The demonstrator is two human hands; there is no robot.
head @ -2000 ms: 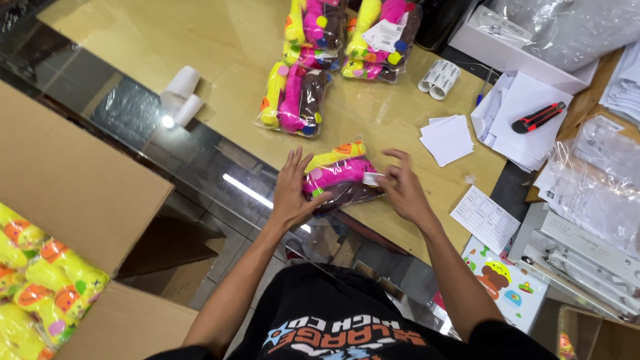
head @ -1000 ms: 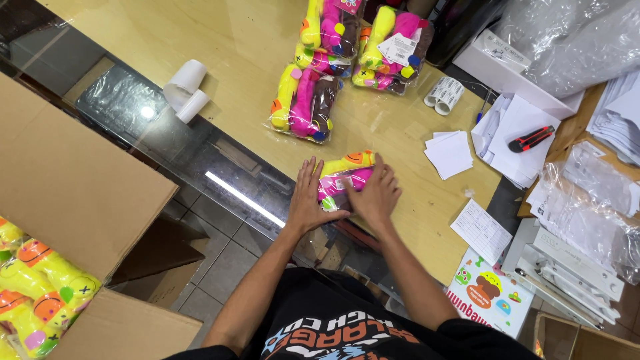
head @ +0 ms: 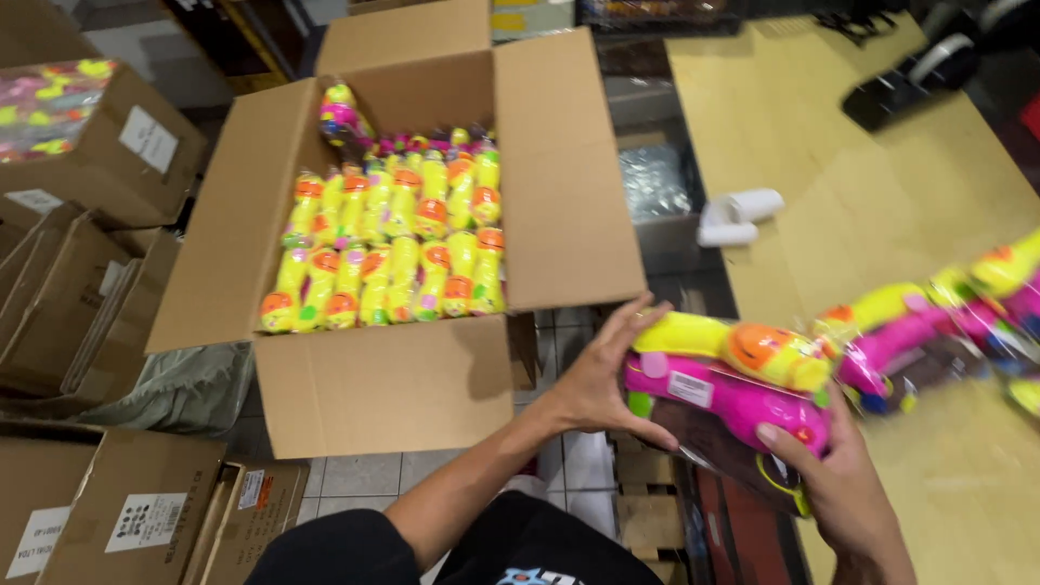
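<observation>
A clear plastic bag of plush toys point(head: 731, 390), yellow, pink and dark brown, is held up between both hands at the table's left edge. My left hand point(head: 609, 374) grips its left end, the fingers at the top and the thumb below. My right hand point(head: 845, 479) holds the right end, with the thumb over the pink toy. A small white label with print is on the pink toy. To the left, an open cardboard box point(head: 382, 390) holds rows of similar bagged toys point(head: 390, 252), and one bag stands in its back left corner.
More bagged toys point(head: 902, 333) lie on the wooden table point(head: 853, 195) to the right. White rolls point(head: 743, 215) rest near its left edge, and a black device point(head: 910, 81) is at the back. Closed and open cartons point(head: 138, 479) stand along the left, one filled with bagged toys point(head: 57, 106).
The view has swung left to the open box. Both hands have lifted the bag of toys off the table, and its label now shows on the pink toy.
</observation>
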